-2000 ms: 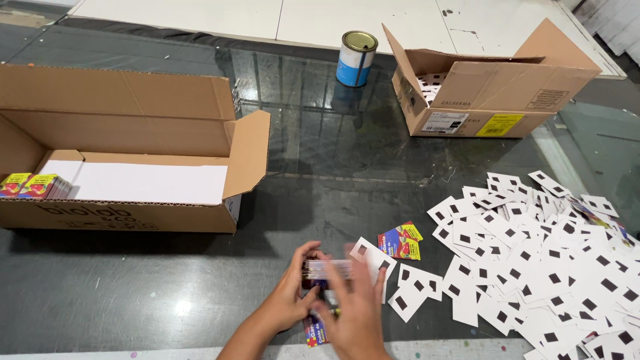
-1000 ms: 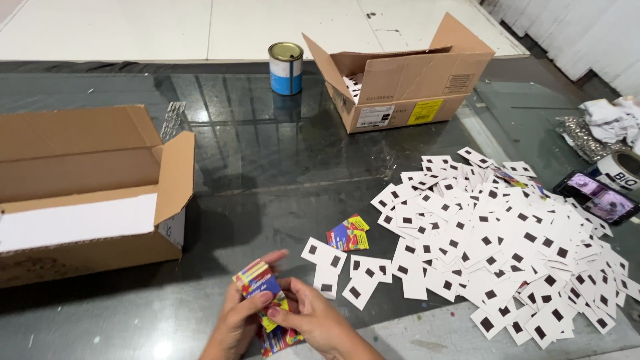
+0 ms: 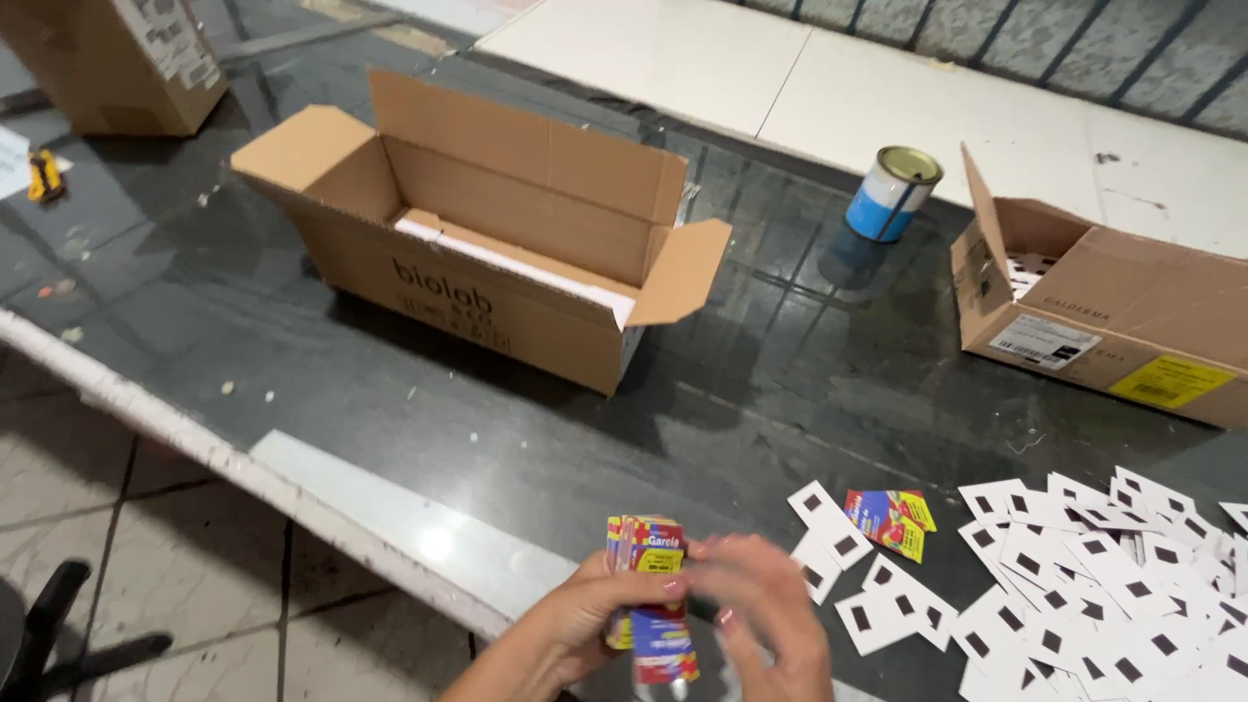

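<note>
My left hand (image 3: 590, 619) holds a stack of small printed cards (image 3: 655, 585), coloured red, blue and yellow, upright near the table's front edge. Against the right side of that stack is my right hand (image 3: 765, 609), blurred, its fingers apart; whether it pinches a card is unclear. Just right of it lie loose white cards with black squares (image 3: 892, 604) and a few colourful cards (image 3: 889, 522) face up. A large spread of white cards (image 3: 1111, 585) covers the table's right side.
An open cardboard box (image 3: 468, 292) with white contents stands at centre left. Farther right are a blue and white can (image 3: 892, 195) and another open carton (image 3: 1121, 312) with white cards inside. A closed box (image 3: 122, 68) and a yellow tool (image 3: 45, 175) are at far left.
The view has swung left. The stack stays in my left hand, now held more upright, while my right hand has come off its front to its side.
</note>
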